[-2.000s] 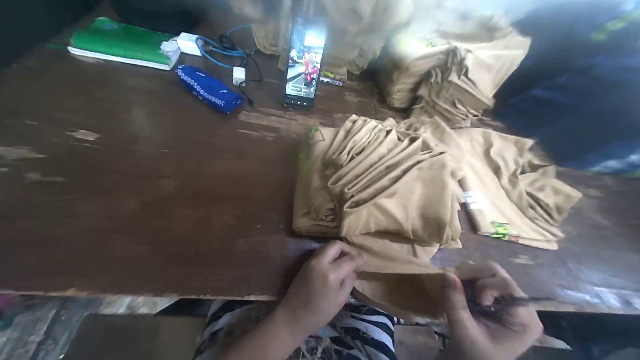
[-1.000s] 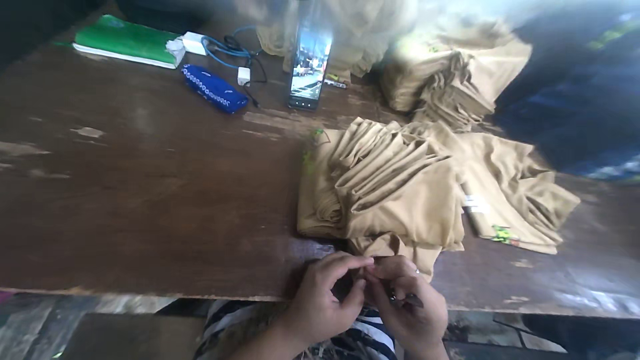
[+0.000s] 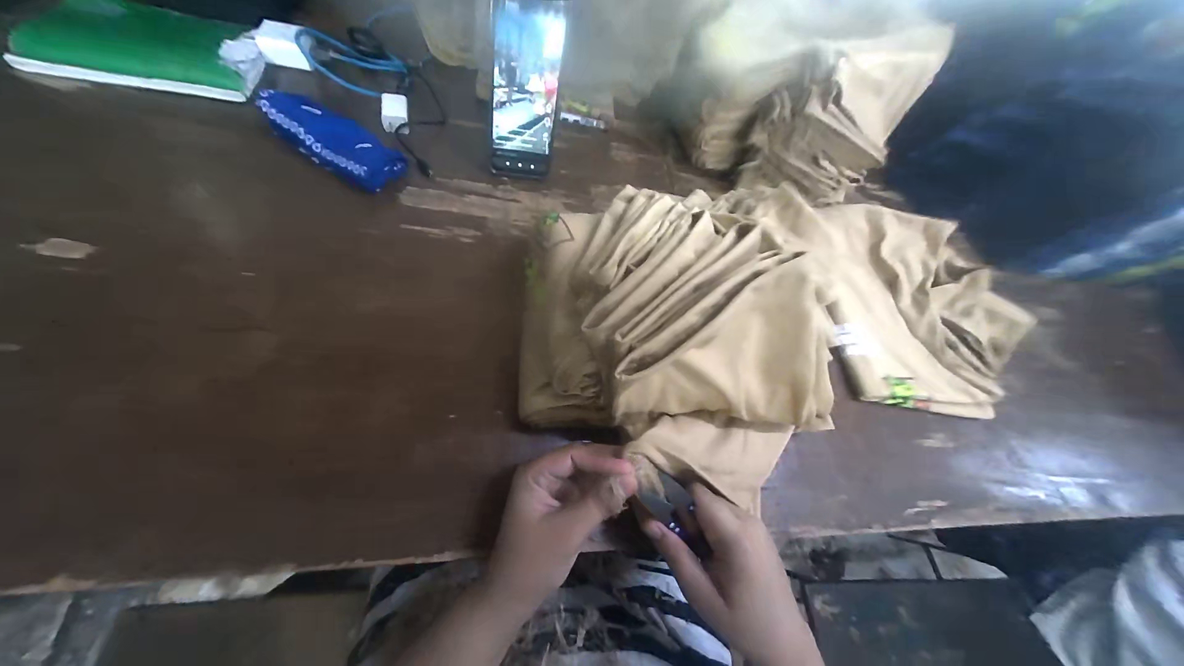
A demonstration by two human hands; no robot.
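Observation:
At the table's front edge, my left hand (image 3: 564,504) pinches the edge of a tan cloth piece (image 3: 712,449) between thumb and fingers. My right hand (image 3: 726,564) is closed around a small dark metal tool (image 3: 671,509), which looks like thread snips, with its tip against the cloth beside my left fingertips. The held piece hangs from a gathered heap of tan fabric (image 3: 721,324) just beyond both hands. To the right of the heap lies another tan piece (image 3: 911,305) with a white label and a small green print.
On the brown wooden table (image 3: 277,370) a lit phone (image 3: 525,92) stands upright at the back. Left of it are a blue patterned pouch (image 3: 328,139), a charger with cables (image 3: 394,111) and a green-covered book (image 3: 129,46). More folded tan cloth (image 3: 832,102) is piled at the back right.
Two seconds ago my hands were apart, stretching the cloth edge; one second ago they were together. The dark tool now shows against the cloth between them.

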